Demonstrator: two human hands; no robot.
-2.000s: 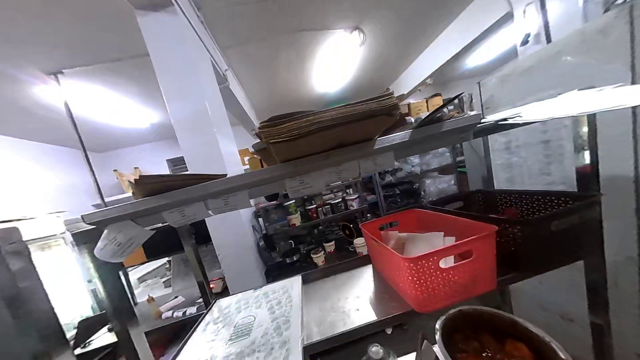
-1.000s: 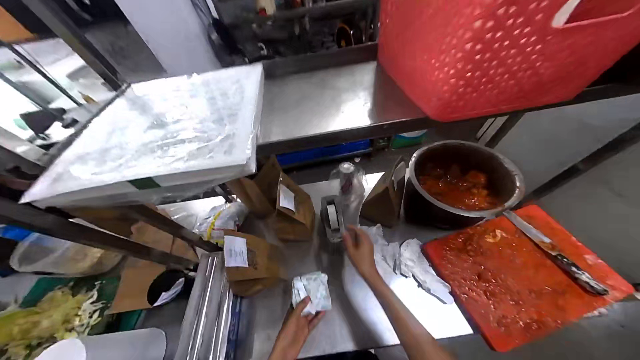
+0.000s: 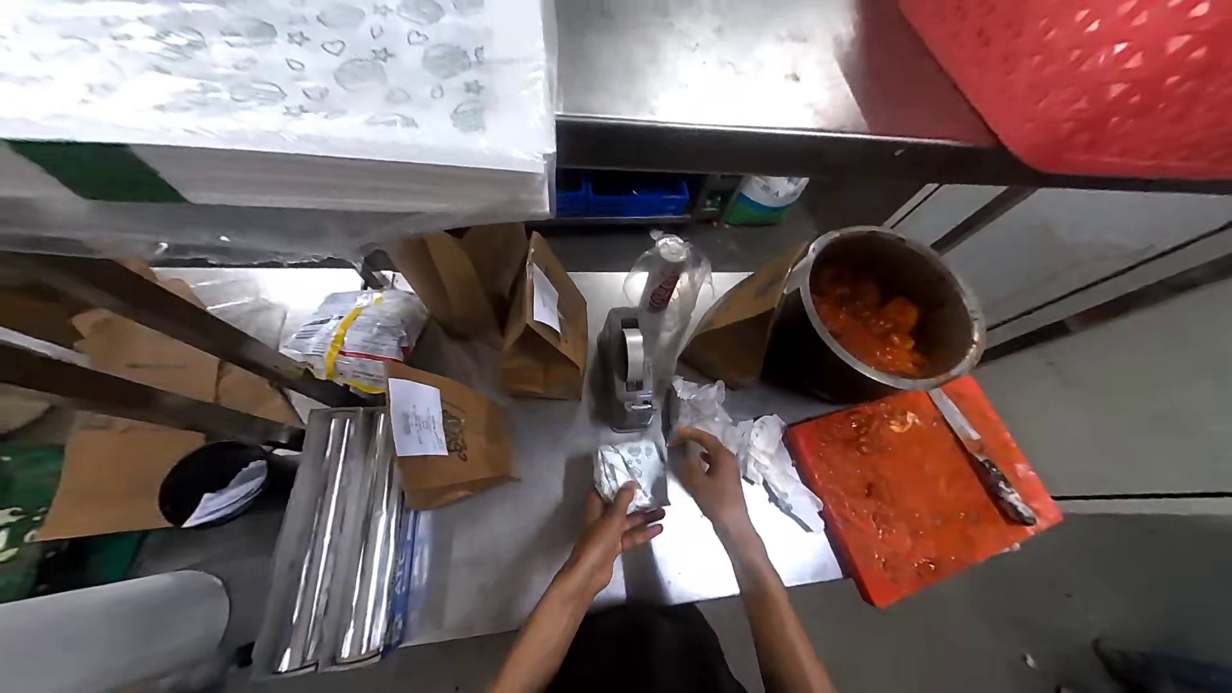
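Note:
A small packet wrapped in printed paper (image 3: 630, 470) is held in my left hand (image 3: 612, 531), thumb on top, over the steel table. Just right of it, my right hand (image 3: 710, 472) has its thumb and fingertips close together; whether a bit of tape lies between them cannot be told. Directly beyond both hands stands a grey tape dispenser (image 3: 630, 371), beside a clear plastic bottle (image 3: 666, 279). Crumpled white paper (image 3: 770, 462) lies right of my right hand.
Brown paper bags (image 3: 452, 443) stand left and behind. Foil rolls (image 3: 337, 539) lie at the left. On the right are a pot of red stew (image 3: 881, 308) and a red cutting board (image 3: 895, 491) with a knife (image 3: 982, 457). A steel shelf (image 3: 712, 67) crosses above.
The view has tipped down from the shelves to the table. Since one second ago, my right hand has come back from the tape dispenser toward the wrapped packet in my left hand.

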